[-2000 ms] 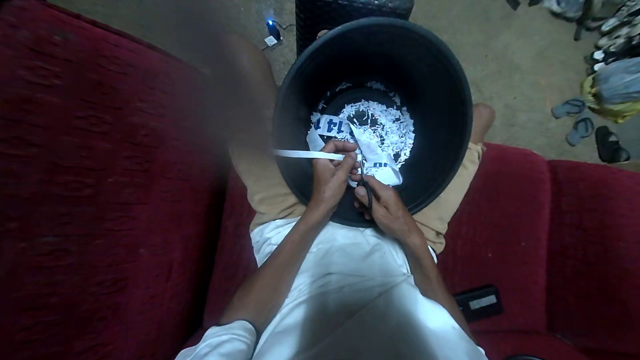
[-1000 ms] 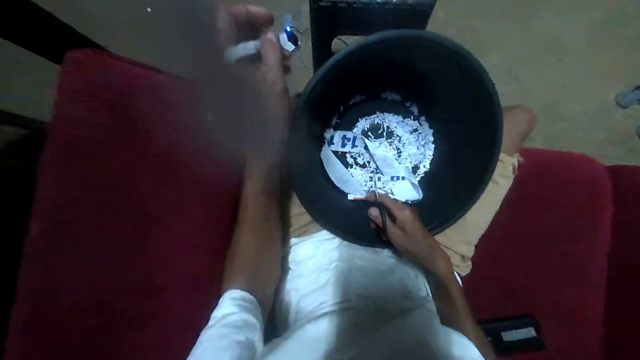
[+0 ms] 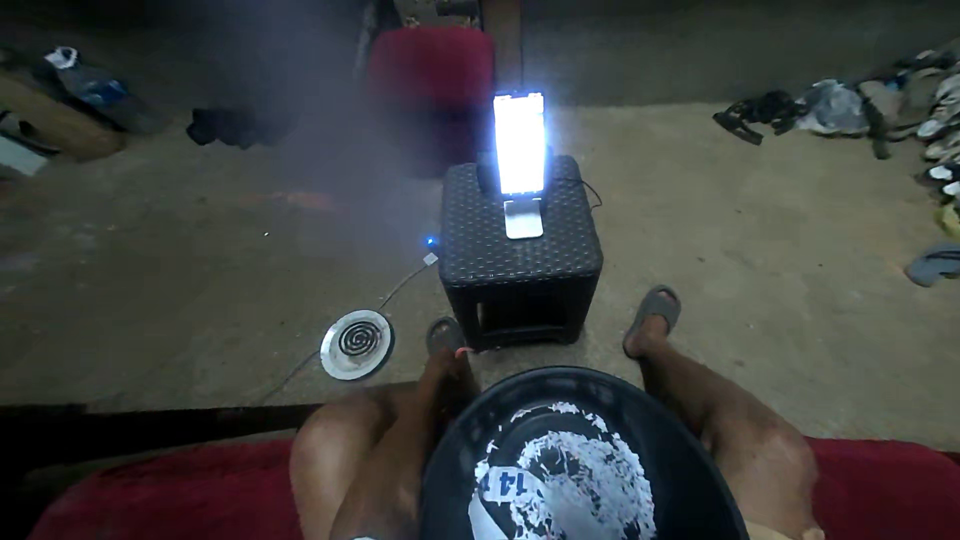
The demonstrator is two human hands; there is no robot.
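Observation:
A large black plastic bucket point(image 3: 694, 457) stands between the bare legs at the bottom of the view. Small cut pieces of white paper point(image 3: 600, 472) lie inside it, with a white paper strip bearing blue print point(image 3: 504, 484) on their left. What seems to be my left forearm point(image 3: 397, 465) runs along the bucket's left side, but my left hand cannot be made out. My right hand is out of view. The scissors seen earlier do not show.
Ahead stands a black plastic stool point(image 3: 521, 255) with a glowing lit panel point(image 3: 520, 142) on a stand. A white dish with a dark spiral coil point(image 3: 356, 343) lies on the floor, beside a cable. Red seat cushions point(image 3: 885, 484) flank the legs. Footwear and bags point(image 3: 832, 109) lie at the upper right.
The view has swung forward, away from my lap. Both hands worked over the bucket two seconds ago; then my left hand moved out to its left with a white strip. Neither hand shows clearly now.

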